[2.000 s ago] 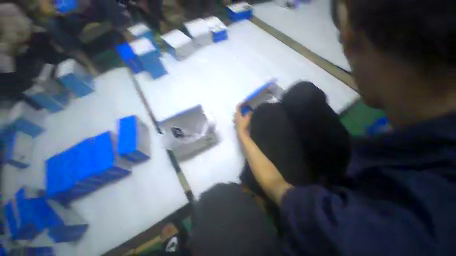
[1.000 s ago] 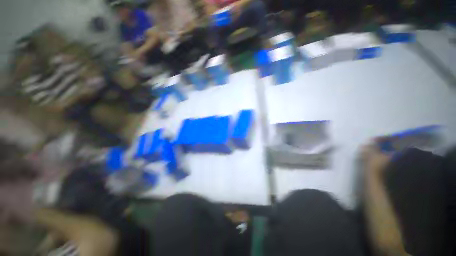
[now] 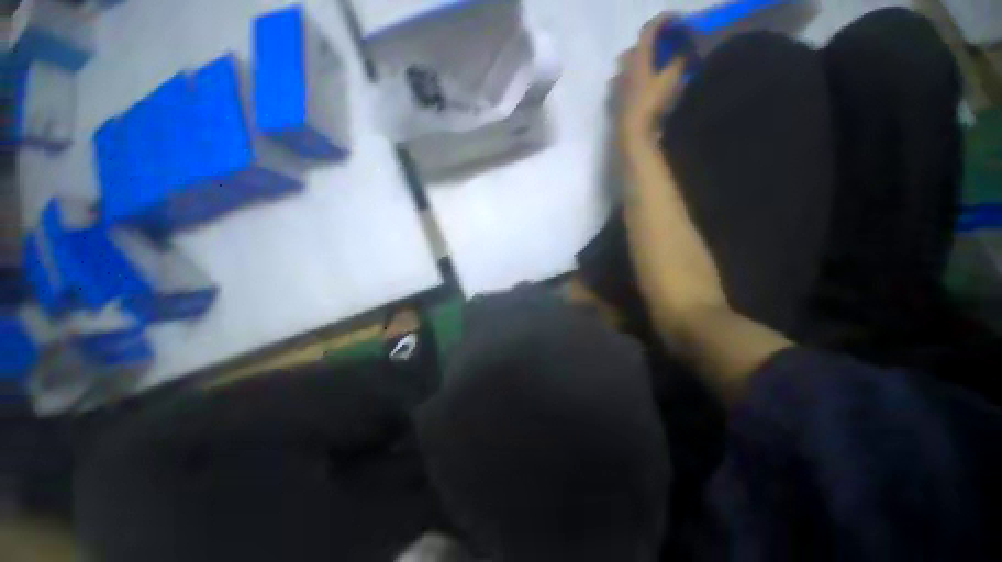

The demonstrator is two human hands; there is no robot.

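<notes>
Neither of my hands can be made out. An open carton (image 3: 483, 148) lies on the white table in front of me, its flap raised at the back. Crinkled clear plastic (image 3: 511, 104) spills over its front edge, and a dark part or mark (image 3: 425, 88) shows inside. Closed blue-and-white cartons (image 3: 176, 154) stand in a tight row to the left, with one separate carton (image 3: 280, 82) at the row's right end. A small pale blurred shape (image 3: 434, 548) is cut off by the bottom edge; I cannot tell what it is.
A neighbour's bare forearm (image 3: 670, 242) reaches from a navy sleeve on the right to a blue-edged carton (image 3: 747, 15). Dark-clad knees (image 3: 538, 406) are below the table edge. More cartons (image 3: 99, 263) lie at the left, some tilted. A dark seam (image 3: 412, 181) divides the tables.
The view has swung right and down since one second ago, so the far people are gone and the tabletop sits higher in the picture. The open carton stays on the table.
</notes>
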